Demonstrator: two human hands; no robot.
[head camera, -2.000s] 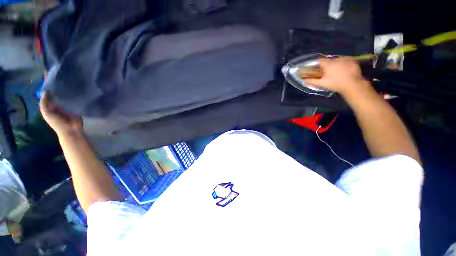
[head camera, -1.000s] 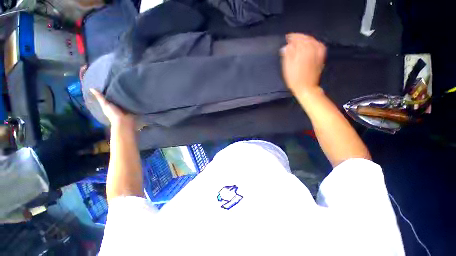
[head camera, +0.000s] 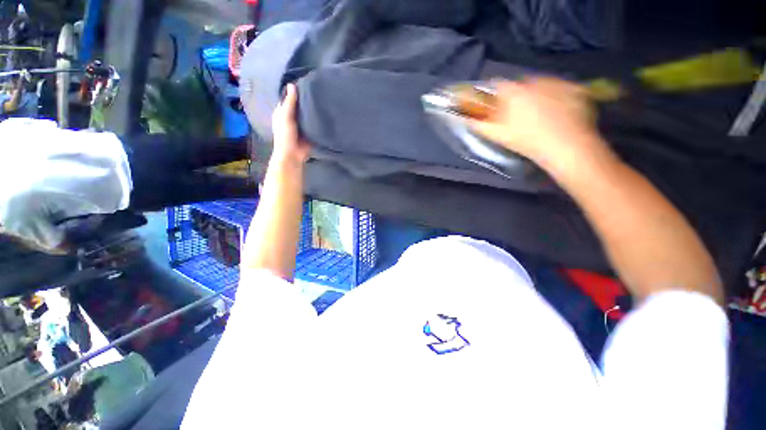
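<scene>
A dark navy-charcoal garment (head camera: 369, 113) lies along the padded grey board (head camera: 267, 76), whose rounded left end shows bare. My left hand (head camera: 291, 134) is at the garment's near left edge, thumb up along the cloth; its fingers are hidden, so its grip is unclear. My right hand (head camera: 537, 117) holds the steam iron (head camera: 470, 138) by its brown handle. The iron is blurred, its pointed tip to the left, at the right part of the garment. Whether its sole touches the cloth cannot be told.
The yellow hose (head camera: 697, 71) runs right from the iron. A crumpled dark heap (head camera: 554, 23) lies behind the board. Blue crates (head camera: 363, 243) stand below the table's near edge. A red object (head camera: 595, 287) hangs there at right. White cloth (head camera: 63, 176) is at far left.
My right hand, empty on the cloth a second ago, now holds the iron, which has left its rest and come over to the garment. The view has shifted, and the board appears farther right.
</scene>
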